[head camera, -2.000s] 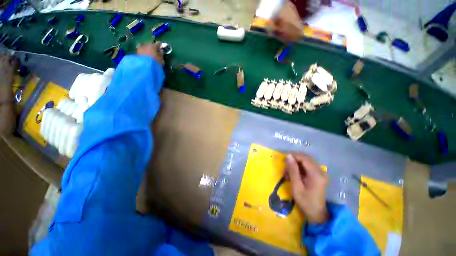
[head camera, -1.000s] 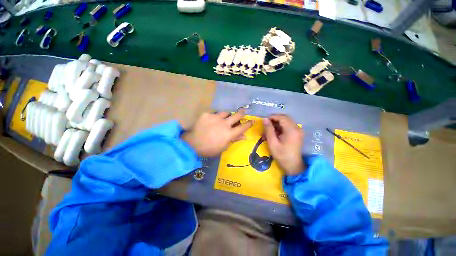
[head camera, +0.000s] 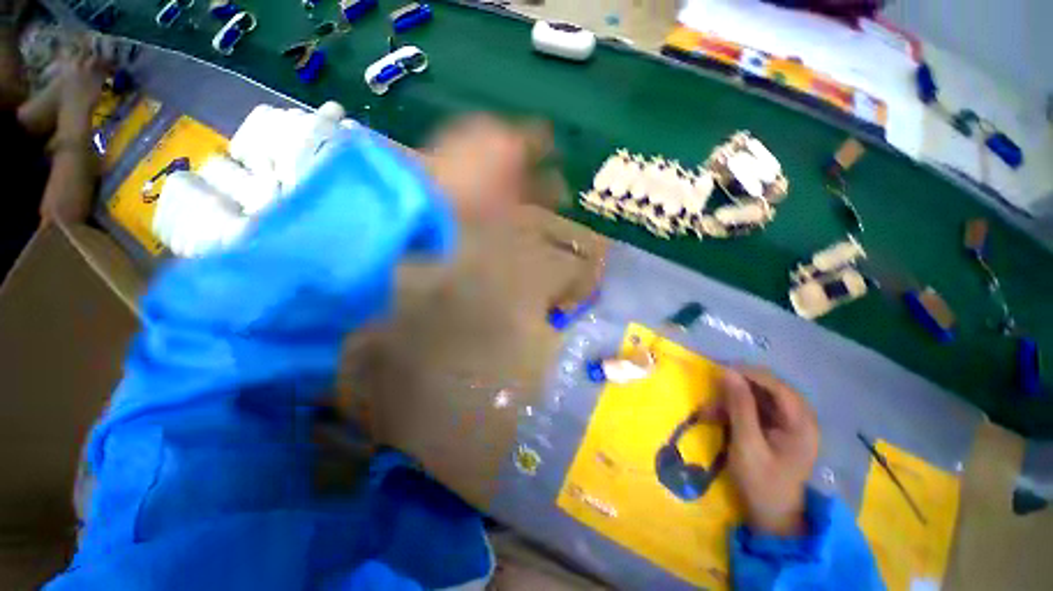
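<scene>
My left hand (head camera: 491, 167) is blurred, at the near edge of the green belt. Blur hides whether it holds anything. My right hand (head camera: 771, 444) is over the printed yellow panel, thumb and fingertips close together; no held part can be made out. Between the hands, a blurred blue battery (head camera: 572, 314) lies on the bench. A second blue part (head camera: 598, 369) with a pale piece beside it lies at the yellow panel's left edge. A small dark green piece (head camera: 687, 314) lies above the panel, perhaps a circuit board.
White housings (head camera: 208, 214) are piled at left, partly behind my left sleeve. The belt (head camera: 508, 69) carries beige parts (head camera: 658, 194), batteries with wires and a white housing (head camera: 564, 40). A thin dark tool (head camera: 891, 476) lies at right. Another person's arm (head camera: 75, 150) is at far left, above an open carton (head camera: 69, 312).
My left hand has moved from beside my right hand up and left to the belt edge. Blue parts and a dark green piece now show on the bench. The camera view has shifted.
</scene>
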